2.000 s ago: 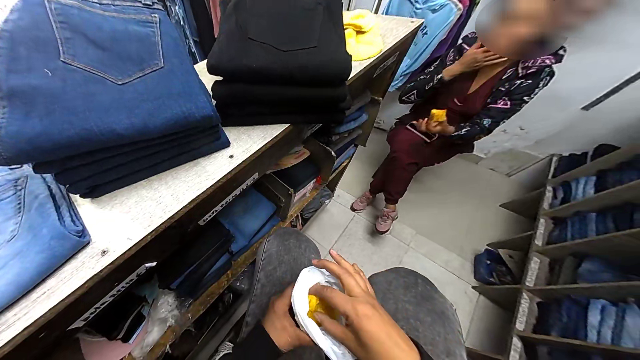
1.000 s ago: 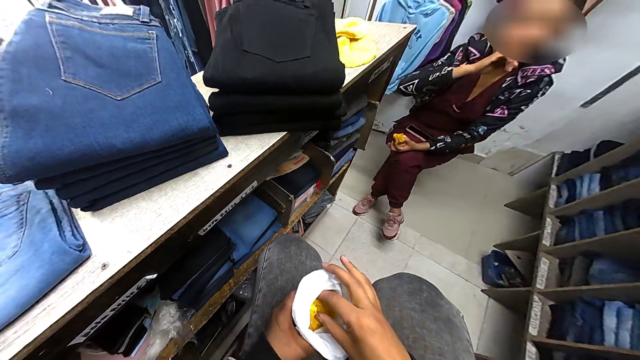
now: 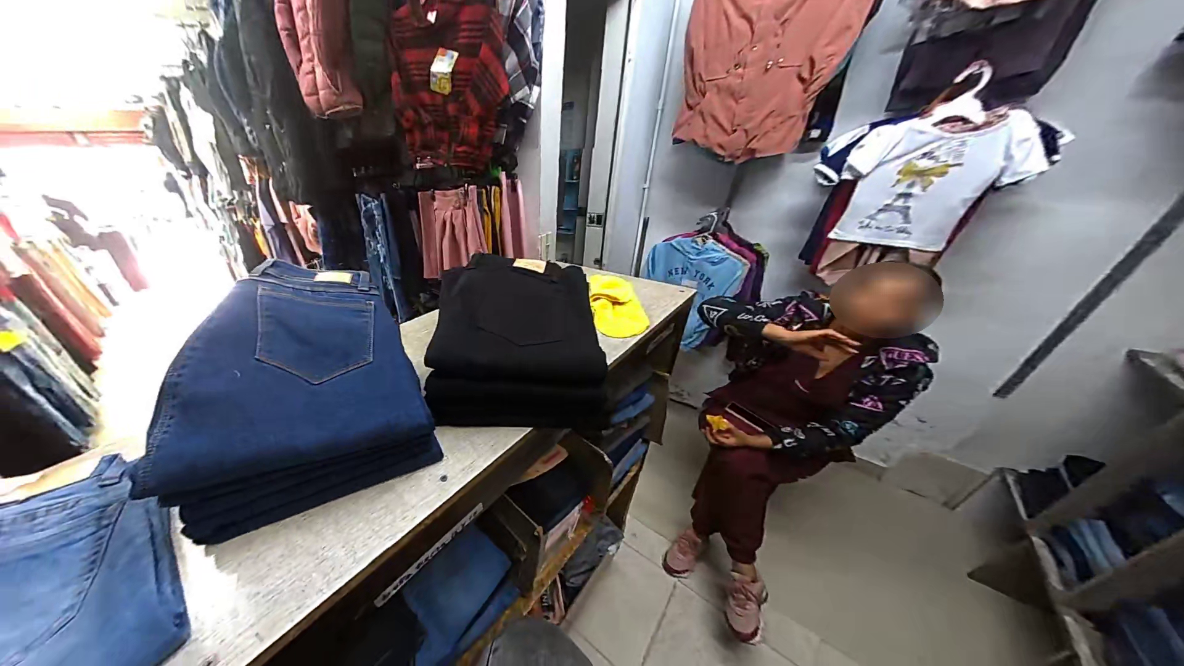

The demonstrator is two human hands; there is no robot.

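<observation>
Neither my left hand nor my right hand shows in the head view now; only my knee in grey denim (image 3: 532, 645) rises at the bottom edge. On the counter lie folded dark blue jeans (image 3: 296, 388) in a stack, with folded black jeans (image 3: 518, 324) to their right. Lighter blue jeans (image 3: 83, 573) are cut off at the lower left. A yellow cloth item (image 3: 618, 306) rests behind the black stack. Across the aisle sits a person (image 3: 786, 416), one hand raised near the neck, the other holding a small yellow object (image 3: 718, 423) in the lap.
The counter (image 3: 370, 527) runs diagonally, with shelves of folded jeans (image 3: 462, 578) beneath it. Another jeans shelf (image 3: 1082, 546) stands at the right. Clothes hang along the back, including a white T-shirt (image 3: 943, 176) and a red plaid shirt (image 3: 449, 83). Tiled floor (image 3: 860, 555) lies between.
The view has tilted up strongly. My hands, earlier around a white wrapping with something yellow inside, have left the view. The seated person's hand with the yellow object went down to the lap.
</observation>
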